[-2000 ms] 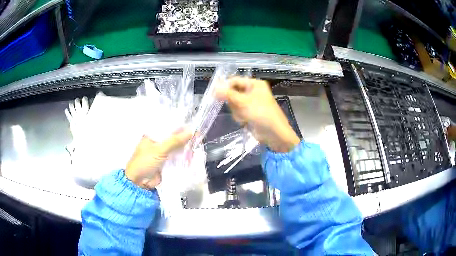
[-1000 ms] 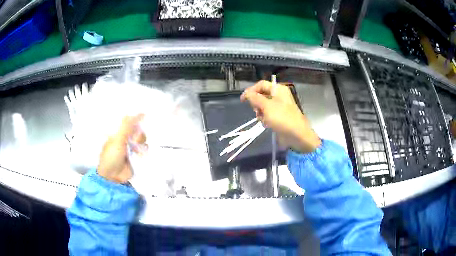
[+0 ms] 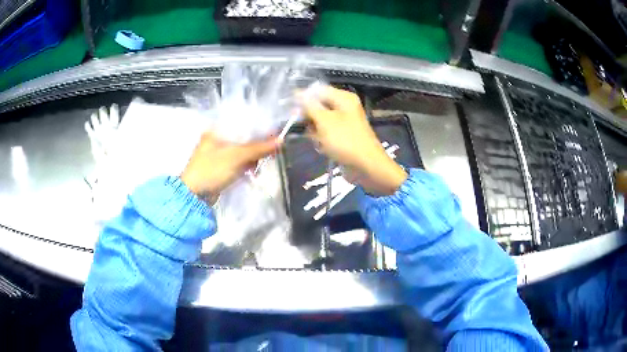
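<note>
My left hand (image 3: 223, 163) is closed on a clear plastic bag (image 3: 254, 89), which bunches up above and below it. My right hand (image 3: 344, 134) is at the bag's right side with its fingertips together, blurred. A thin white strip (image 3: 288, 128) runs between the two hands; whether the right fingers hold the strip or the bag film is unclear. A shallow black tray (image 3: 302, 155) lies below and partly behind my right hand. Several white strips (image 3: 317, 199) lie loose in it.
A large white bag or stack (image 3: 148, 137) lies left, beside a white glove (image 3: 104, 130). A black fixture plate (image 3: 560, 165) is at right. A black parts bin (image 3: 265, 29) and a light-blue clip (image 3: 128, 40) are on the green shelf. A blue bin (image 3: 38, 34) is upper left.
My left hand has moved right and up with the bag. My right hand has moved left from over the tray to the bag. More strips show at the tray's right side.
</note>
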